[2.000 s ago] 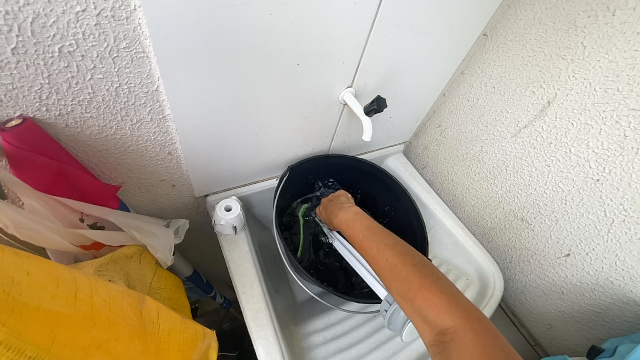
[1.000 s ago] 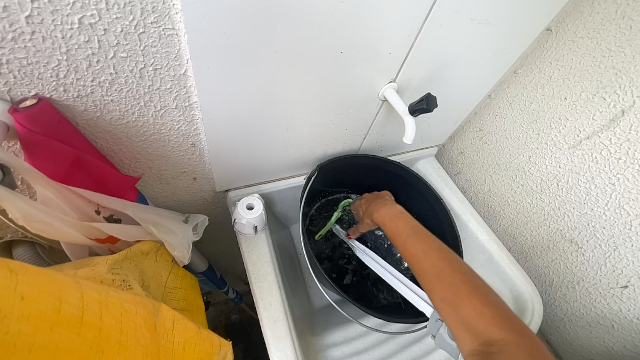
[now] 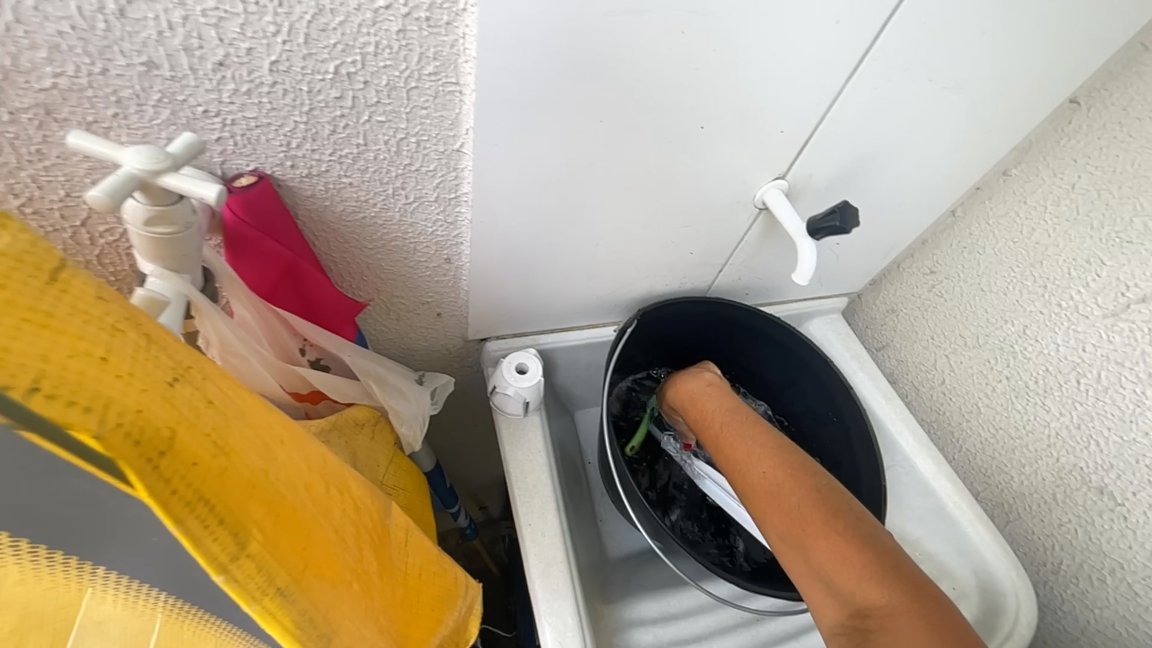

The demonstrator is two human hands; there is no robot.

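My right hand (image 3: pixel 691 396) reaches down into a black bucket (image 3: pixel 810 387) of water, its fingers partly under the surface and hidden. Beside the fingers a thin green object (image 3: pixel 641 430) shows in the water. A long white object (image 3: pixel 720 495), perhaps a handle or hose, slants from near the hand toward the bucket's right rim, partly behind the forearm. Whether the hand grips either one cannot be told. The bucket, with its metal bail (image 3: pixel 643 531), stands tilted in a ribbed white laundry sink (image 3: pixel 540 531). My left hand is not in view.
A white tap (image 3: pixel 792 234) with a black knob juts from the wall panel above the bucket. A white plastic piece (image 3: pixel 517 382) sits on the sink's left corner. At left are a yellow bag (image 3: pixel 297 468), a plastic bag (image 3: pixel 333 364), pink cloth (image 3: pixel 279 256) and a white cross-handle valve (image 3: pixel 148 180).
The view has shifted left, bringing the valve into sight. My right hand stays in the bucket and sits lower in the water than a second ago.
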